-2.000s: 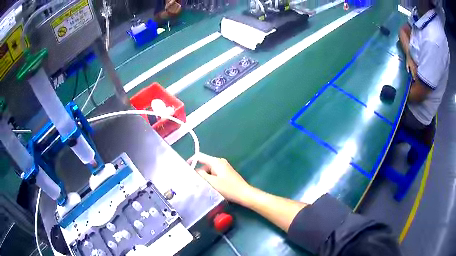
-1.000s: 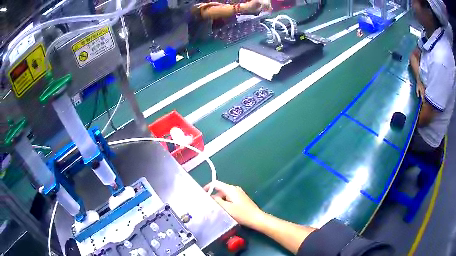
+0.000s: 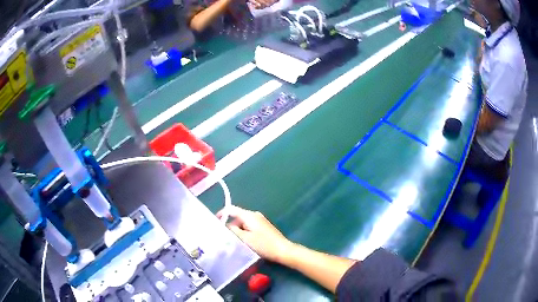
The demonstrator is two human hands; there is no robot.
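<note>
My right hand (image 3: 258,234) is at the right edge of the silver worktable (image 3: 203,236), fingers curled where the white hose (image 3: 222,187) comes down. The fingertips are partly hidden, so a grip on the hose is unclear. My left hand is out of the picture. The dark grey housing (image 3: 144,277) with small pale parts lies in the white fixture with the blue bar (image 3: 112,250), cut off by the bottom edge. Two translucent syringes (image 3: 62,144) in blue brackets stand over the fixture. A red button (image 3: 258,283) sits at the front right corner.
A red bin (image 3: 203,159) with white items stands beside the worktable. A three-ring panel (image 3: 267,114) and a black block with white tubes (image 3: 312,50) lie further along the green surface. A black disc (image 3: 452,127) is near a person (image 3: 501,76) at right. Another person's hands show at top.
The camera view has shifted, while my right hand stays at the same place on the worktable edge. The other person's hands at the top have moved.
</note>
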